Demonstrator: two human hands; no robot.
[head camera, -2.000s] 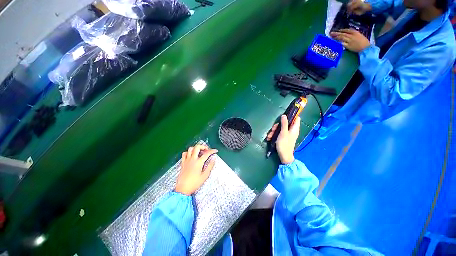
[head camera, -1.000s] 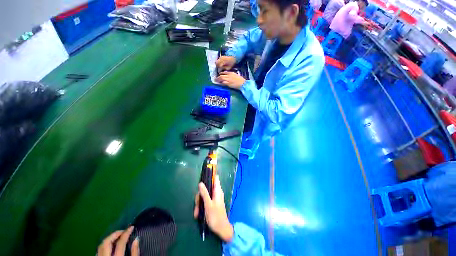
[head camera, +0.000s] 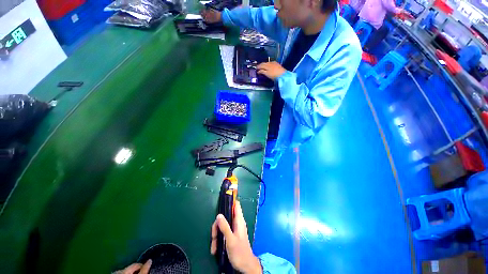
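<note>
My right hand (head camera: 235, 241) is closed around the black grip of the electric screwdriver (head camera: 228, 206), whose orange end points away from me. Its lower end runs down towards the bottom edge. My left hand (head camera: 136, 268) is cut off by the bottom edge, with fingertips at the left rim of the round black screw dish (head camera: 167, 259). Whether the fingers hold anything cannot be seen. The black cable (head camera: 251, 172) curves from the screwdriver's orange end over the bench edge.
Black plastic strips (head camera: 230, 154) lie beyond the screwdriver on the green bench (head camera: 144, 198), near a blue parts bin (head camera: 233, 107). A neighbouring worker (head camera: 315, 69) touches a black housing (head camera: 250, 67). Bagged black parts (head camera: 21, 120) lie left; a blue stool (head camera: 439, 213) stands right.
The view has swung right and up, so the silvery mat has left the picture and my left hand is now mostly cut off. The neighbour's one arm has stretched towards the bench's far side.
</note>
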